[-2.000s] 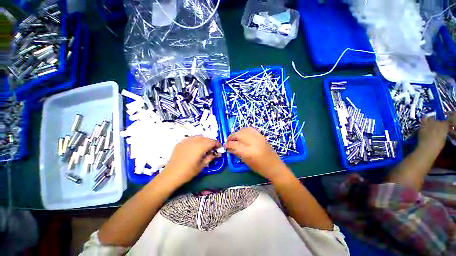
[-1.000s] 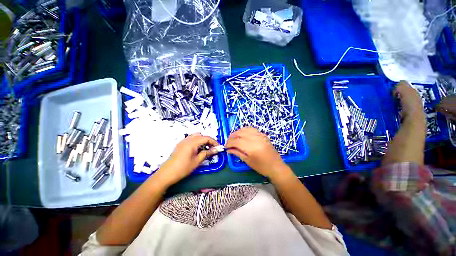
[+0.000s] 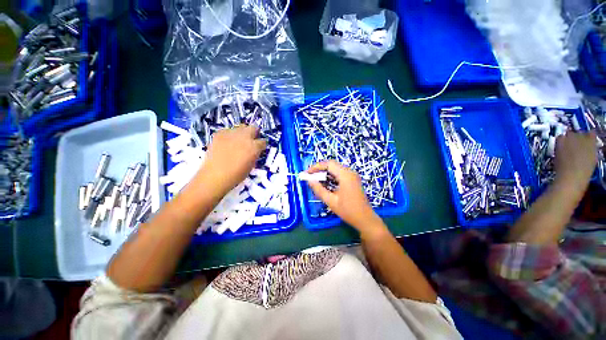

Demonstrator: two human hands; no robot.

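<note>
My left hand (image 3: pixel 232 154) is over the metal tubes (image 3: pixel 229 111) at the back of the left blue tray; its fingertips are among them, and whether it grips one is hidden. My right hand (image 3: pixel 342 192) is over the near left part of the middle blue tray and holds a white sleeve (image 3: pixel 313 176) between thumb and fingers, with a thin tip sticking out to the left. White sleeves (image 3: pixel 256 199) are heaped in the near part of the left tray. Thin rods (image 3: pixel 345 133) lie tangled in the middle tray.
A white tub (image 3: pixel 70 199) with silver pieces is at left, stacked blue trays (image 3: pixel 100 73) behind it. A clear bag (image 3: pixel 232 53) and clear container (image 3: pixel 359 33) are at the back. At right are a blue tray (image 3: pixel 508 143) and another person's hand (image 3: pixel 575 156).
My left hand has left my right hand and moved back to the metal tubes. My right hand has kept hold of the white sleeve. The other person's arm has shifted.
</note>
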